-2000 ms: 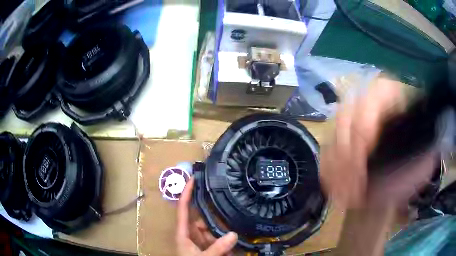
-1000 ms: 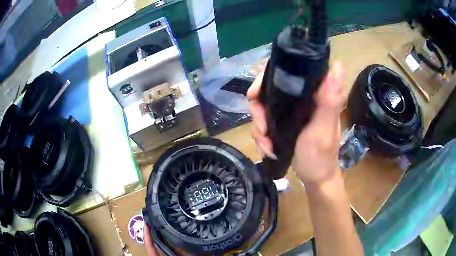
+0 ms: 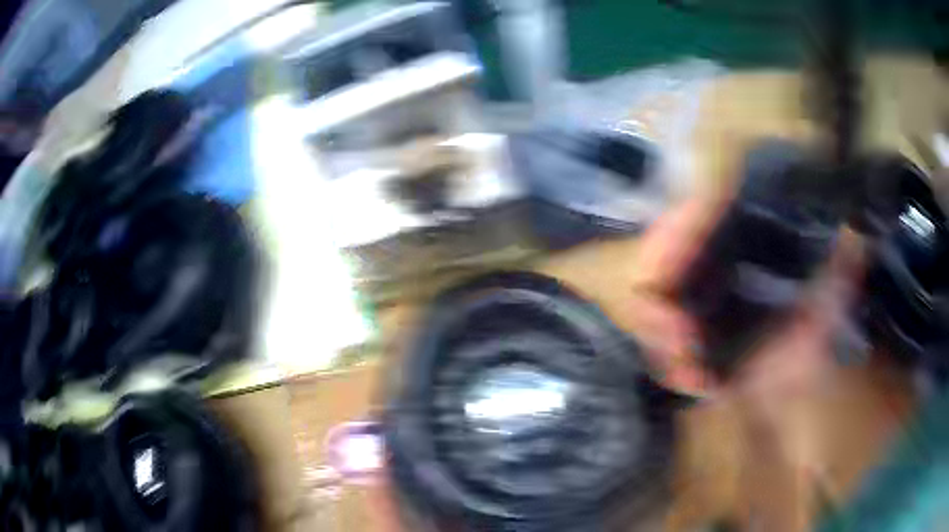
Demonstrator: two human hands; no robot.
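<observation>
The view is strongly blurred. A round black fan unit [image 3: 526,416] lies face up in front of me, its centre display a bright white smear. My right hand [image 3: 796,348] is closed around the black power driver [image 3: 744,265], held slanted to the right of the fan, its tip near the fan's right rim. Whether the tip touches is unclear. My left hand [image 3: 383,509] shows only as a small skin-coloured blur at the fan's lower left edge; its fingers are hidden.
A white box-like screw feeder [image 3: 411,156] stands behind the fan, with a clear plastic bag [image 3: 593,161] beside it. More black fans [image 3: 151,275] stand at left, and another fan [image 3: 916,239] is at far right. A small pink-white ring [image 3: 357,449] lies left of the front fan.
The view has shifted, so the fan and feeder appear further right. My right hand has moved right and down in the picture with the driver, which is now more slanted. The picture has become blurred.
</observation>
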